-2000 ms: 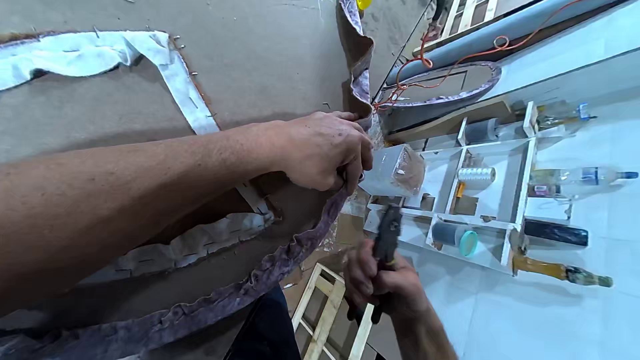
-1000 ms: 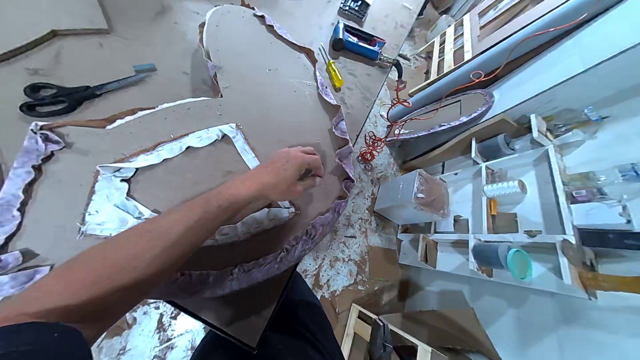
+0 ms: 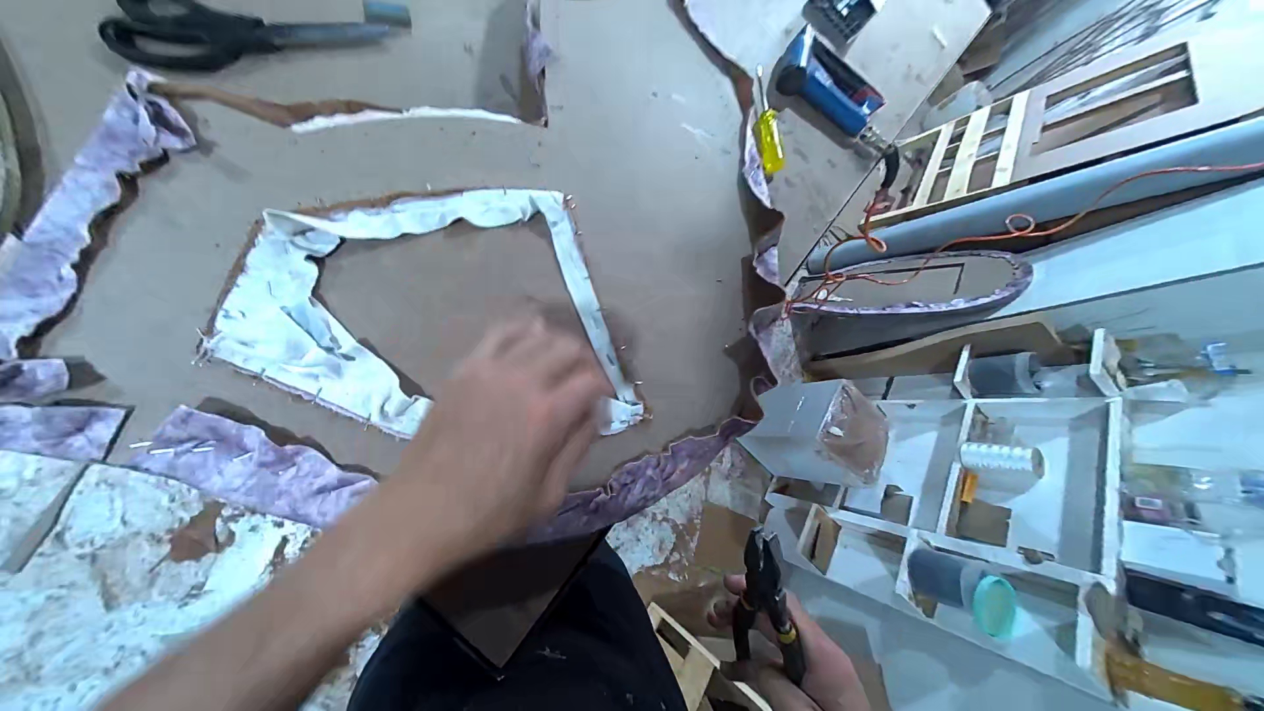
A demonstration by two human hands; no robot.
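A large brown board (image 3: pixel 652 257) lies before me, edged with purple mottled fabric (image 3: pixel 247 469) stapled along its rim. White fabric strips (image 3: pixel 286 316) surround a four-sided section at its middle. Over the lower right of that section is my left hand (image 3: pixel 523 395), blurred, its fingers curled downward; whether it holds anything is hidden. My right hand (image 3: pixel 790 652) grips combination pliers (image 3: pixel 762 592) by dark and yellow handles, jaws upward, beside the board's lower right edge.
Black-handled scissors (image 3: pixel 237 35) lie at the upper left. A yellow-handled screwdriver (image 3: pixel 768 138) and a blue staple gun (image 3: pixel 828 81) lie at the upper right. A white compartment shelf (image 3: pixel 1037 474) with bottles and a thread spool stands at the right, below an orange hose (image 3: pixel 987 237).
My left hand has moved from the board's fabric edge to over the middle section. The pliers, mostly out of sight one second ago, show clearly in my right hand. The view has shifted.
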